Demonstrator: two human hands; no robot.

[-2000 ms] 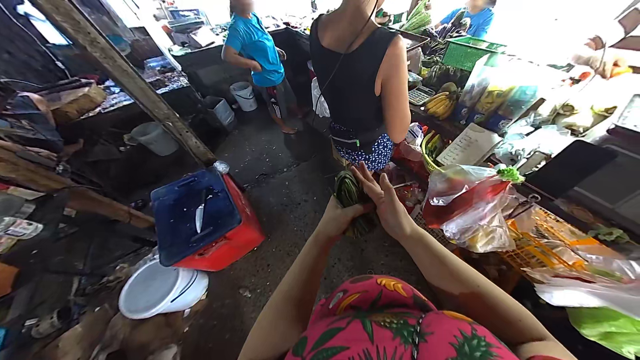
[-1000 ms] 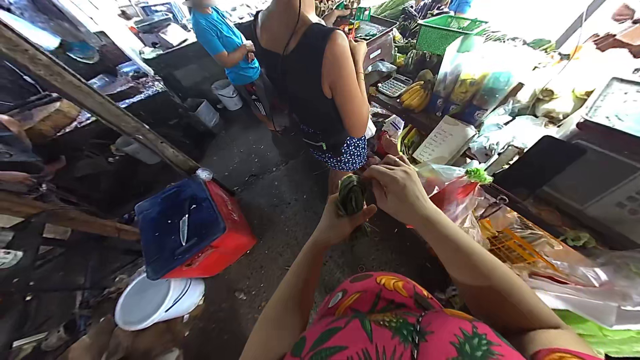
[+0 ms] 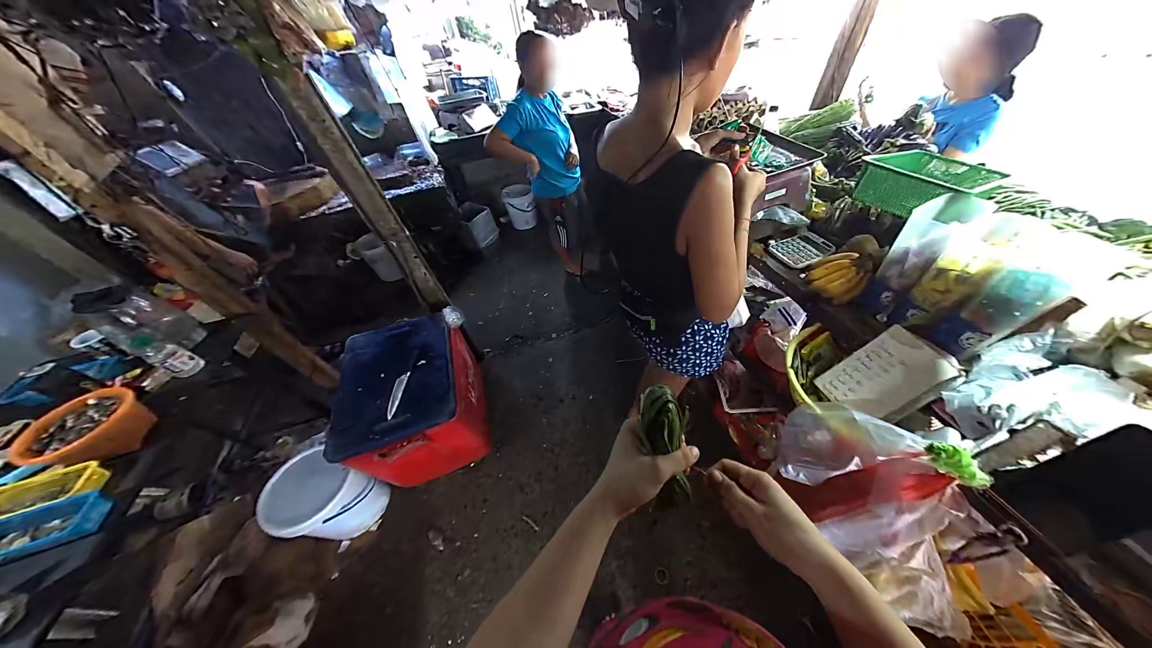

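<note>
A folded bundle of long green vegetables stands roughly upright in my left hand, whose fingers and thumb wrap its middle. Its lower end hangs below my fist. Close by on the right is my right hand, with thumb and fingertips pinched together near my left thumb. Something thin and reddish, perhaps a rubber band, shows between the two hands; it is too small to tell surely.
A person in a black top stands just ahead. To the left are a red cooler box with a knife on its blue lid and a white bucket. Bananas and plastic bags lie on the right-hand stall.
My right hand has come away from the top of the bundle and is now lower, beside my left thumb. My left hand still holds the bundle. The view has tilted up.
</note>
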